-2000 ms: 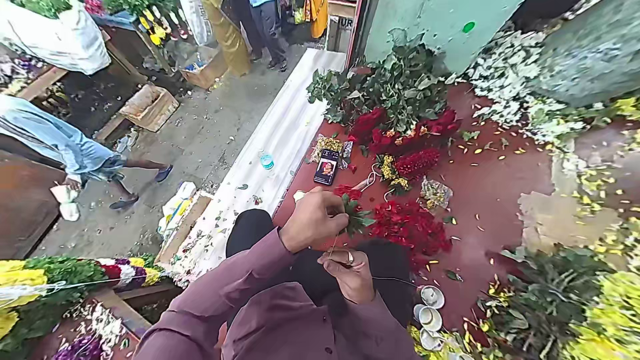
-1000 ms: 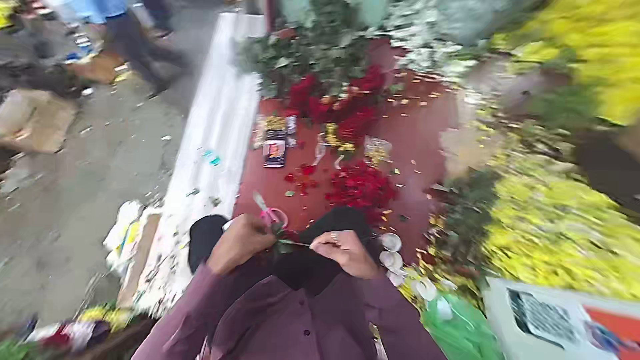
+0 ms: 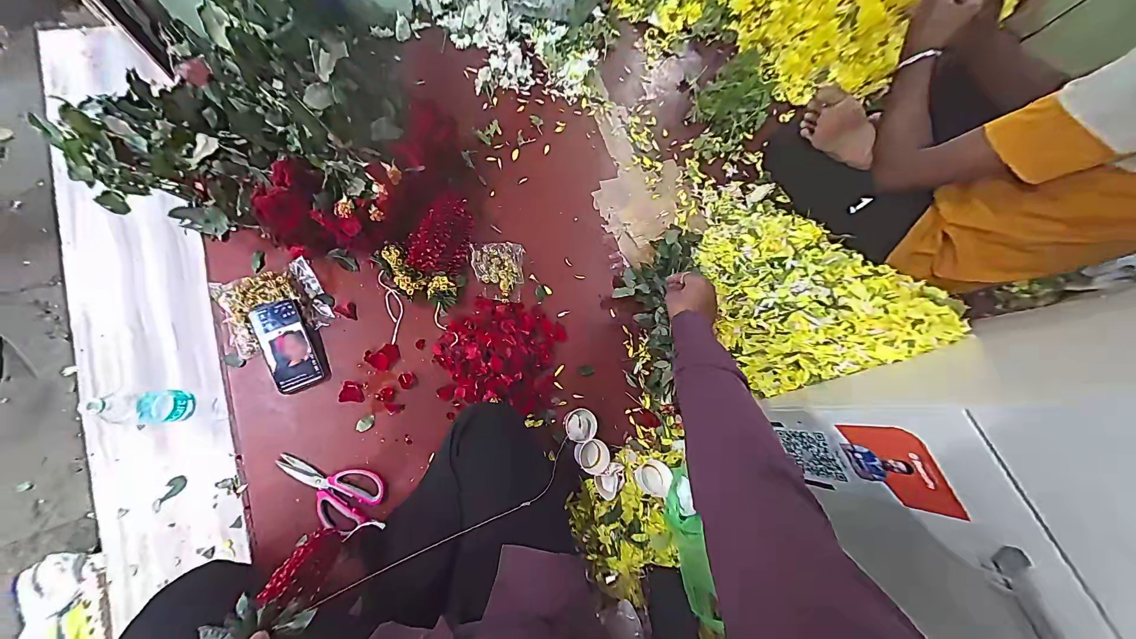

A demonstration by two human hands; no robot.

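My right hand (image 3: 692, 295) reaches out over a row of green leaves (image 3: 658, 342) beside the yellow flower heap; its fingers are at the leaves, and whether they grip any is unclear. Low in the view, a red petal garland piece (image 3: 302, 568) with green leaves at its end lies by my lap, where only a bit of my left hand (image 3: 259, 635) shows at the bottom edge. A thread (image 3: 444, 540) runs from there to the white thread spools (image 3: 592, 456). Pink-handled scissors (image 3: 333, 491) lie spread on the red surface. Red petals (image 3: 499, 355) are heaped in front of my knee.
A smartphone (image 3: 288, 346) lies by a bag of small golden pieces (image 3: 257, 297). Leafy rose stems (image 3: 222, 115) stand behind, with a plastic bottle (image 3: 142, 406) on the left. Yellow flowers (image 3: 816, 302), a seated person (image 3: 985, 169) and a white box (image 3: 941, 497) are at right.
My right hand has left the thread near my lap and stretched forward to the leaves. My left hand has dropped to the bottom edge. The view has swung right.
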